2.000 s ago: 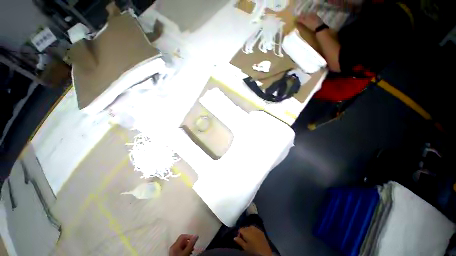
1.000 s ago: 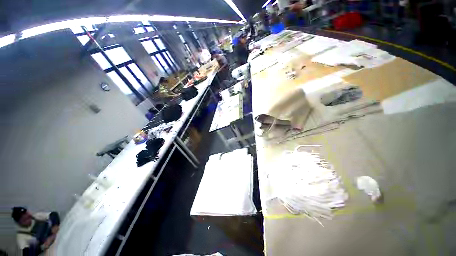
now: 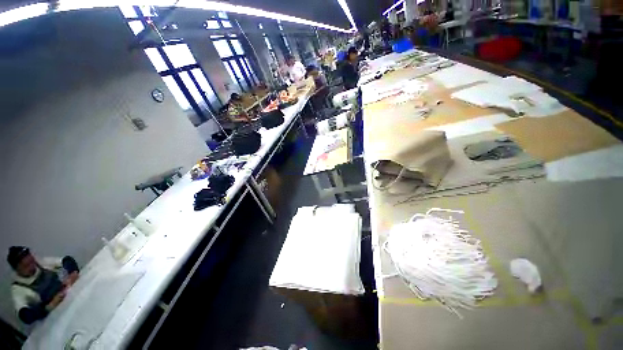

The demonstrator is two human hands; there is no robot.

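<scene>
No hand of mine is in view. A large loose pile of white fabric strips (image 3: 440, 260) lies nearest in front of me on the long table (image 3: 437, 331), which has grey-beige sheeting with yellow lines. A small white wad (image 3: 526, 274) lies to the right of the strips. Behind the pile, a folded grey-beige fabric bundle (image 3: 418, 158) stands near the table's left edge. A grey bundle (image 3: 492, 149) lies farther right. White panels (image 3: 509, 94) lie flat farther back on the table.
A white stack (image 3: 320, 249) stands on a low support in the aisle left of the table. Another long white table (image 3: 154, 263) runs along the left, with black bundles (image 3: 214, 192) on it. A person (image 3: 37, 287) is at its near end. A red object (image 3: 499, 48) is at the far right.
The view has swung up and left from the white panel stack. Both hands, seen two seconds ago, have left the picture. Since one second ago, the view has shifted slightly.
</scene>
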